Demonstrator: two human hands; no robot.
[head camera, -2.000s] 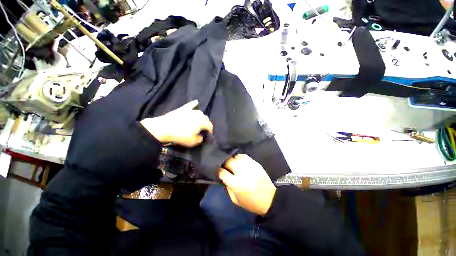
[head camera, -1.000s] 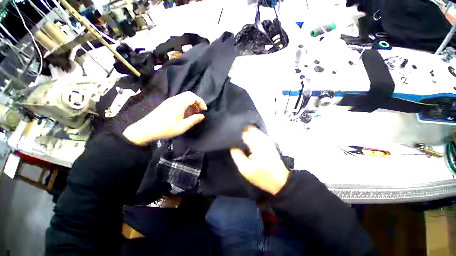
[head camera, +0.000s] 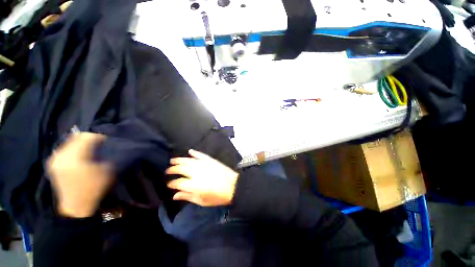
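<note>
A large dark navy garment (head camera: 172, 99) lies over the table at the left and hangs over its front edge onto my lap. My left hand (head camera: 80, 172) is blurred at the lower left, against the cloth, with a raised fold beside its fingers; whether it grips the fold cannot be told. My right hand (head camera: 203, 180) lies on the garment near the table's front edge, fingers spread and pointing left. The plaid part is not clearly visible.
The white machine head (head camera: 333, 62) with its blue stripe and black strip (head camera: 298, 26) is at upper right. A red-handled tool (head camera: 307, 100) and green-yellow loops (head camera: 391, 92) lie on the table. A cardboard box (head camera: 393, 169) and blue crate (head camera: 424, 224) are below.
The view has turned to the right. The plaid patch is no longer clearly seen. My right hand's fingers have gone from curled near the fold to spread on the cloth.
</note>
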